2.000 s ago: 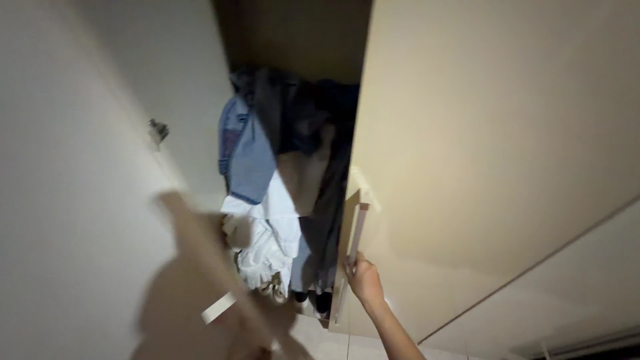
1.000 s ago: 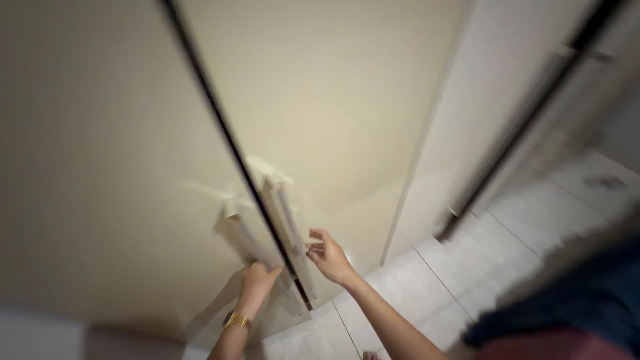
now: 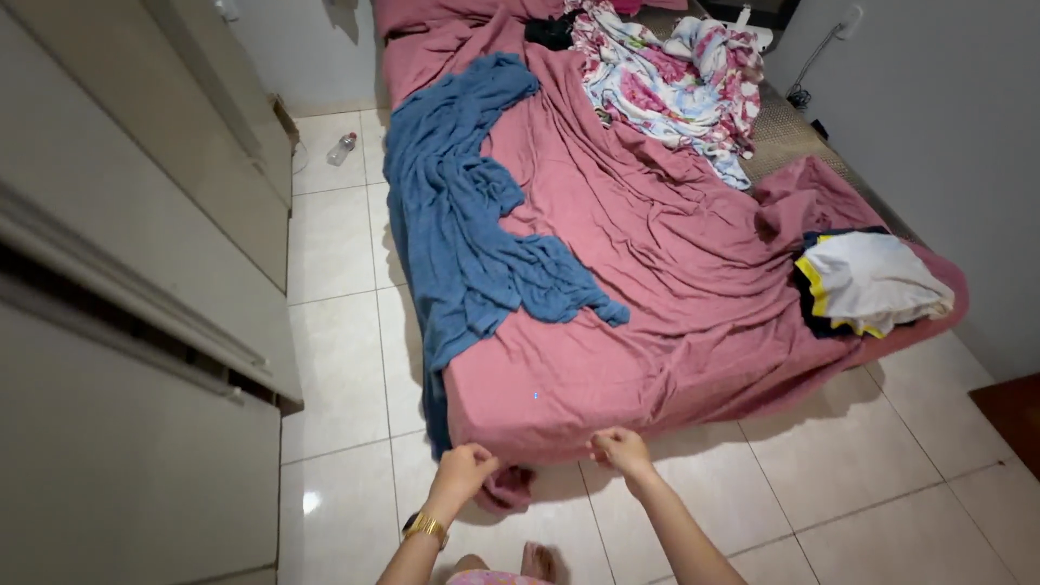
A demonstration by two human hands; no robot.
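My left hand [image 3: 465,473], with a gold watch at the wrist, is near the bed's foot-end corner, its fingers loosely curled. My right hand [image 3: 619,452] is beside the foot edge, fingers also curled, with nothing seen in it. Whether either touches the cloth I cannot tell. A rumpled pink sheet [image 3: 561,382] covers much of the mattress. Along the bed's left side lies a crumpled blue blanket [image 3: 455,219], partly hanging down. A floral blanket [image 3: 650,81] is bunched at the upper right. White and dark clothes with yellow trim [image 3: 873,280] lie on the right corner.
Wardrobe doors [image 3: 138,455] stand along the left. A plastic bottle [image 3: 342,150] lies on the tiled floor [image 3: 333,341] between wardrobe and bed. A cable [image 3: 812,69] hangs from the right wall. A bunch of pink cloth [image 3: 508,490] touches the floor at the bed's foot.
The wardrobe, open on hanging clothes at first, was pushed nearly closed. Both hands have left its door handles and are now by the bed. The view has turned to the bed.
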